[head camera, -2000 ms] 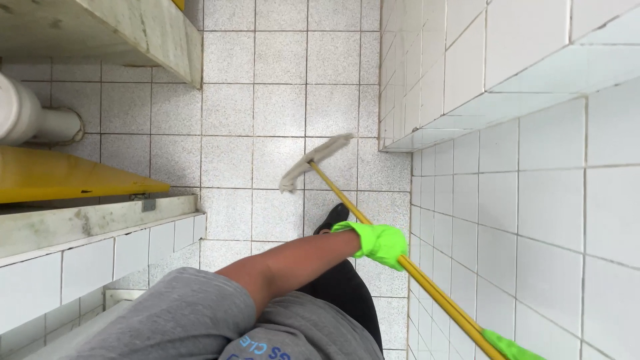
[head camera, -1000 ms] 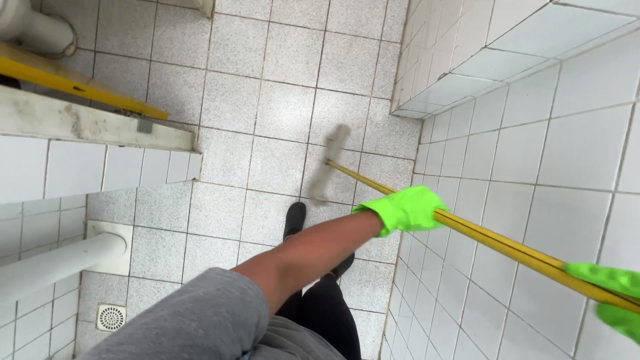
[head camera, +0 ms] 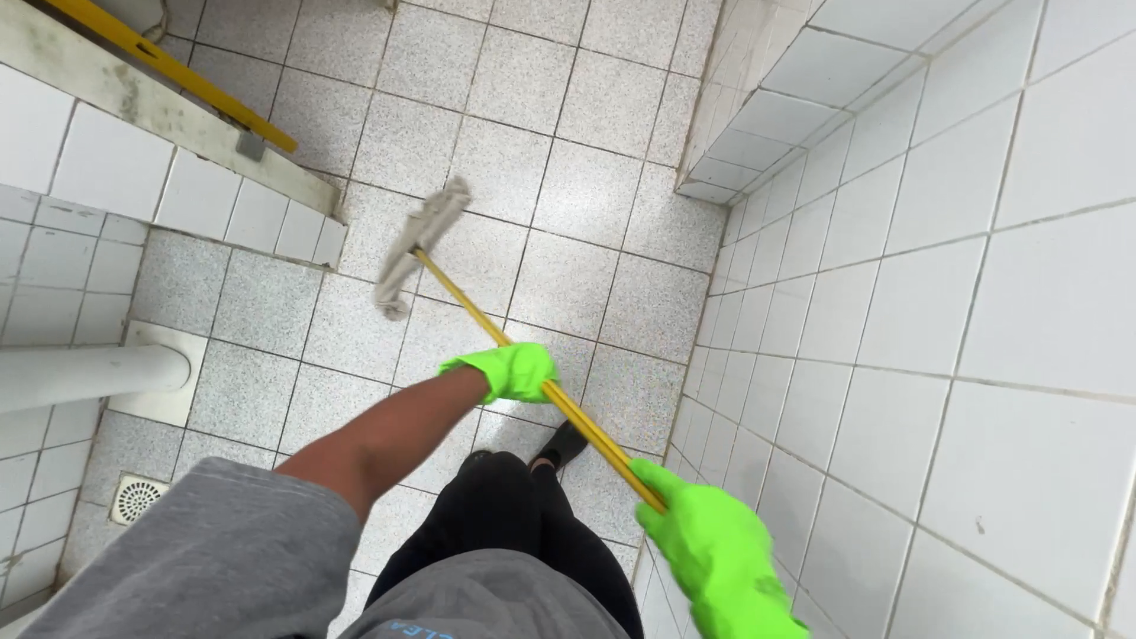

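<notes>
Both my hands wear bright green rubber gloves and are closed on a yellow pole. My left hand (head camera: 519,373) grips it around its middle, in the centre of the view. Lower right, my right hand (head camera: 710,546) holds it near the upper end, beside the tiled wall. The yellow pole (head camera: 581,422) slants up and left to a head wrapped in a greyish cloth (head camera: 422,244), which lies on the speckled floor tiles (head camera: 568,195) left of the centre. The pole's far end is hidden by my right glove.
White wall tiles (head camera: 887,311) rise on the right, with a tiled ledge (head camera: 799,106) above. At the left stand a low tiled partition (head camera: 204,191) with a stone top, a yellow door edge (head camera: 169,62), a white pipe (head camera: 98,377) and a round floor drain (head camera: 138,499). My dark shoe (head camera: 564,444) is below my hands.
The cloth-wrapped head has swept left across the floor, towards the low partition. My right hand has come farther into view, still on the pole. The view has shifted and turned.
</notes>
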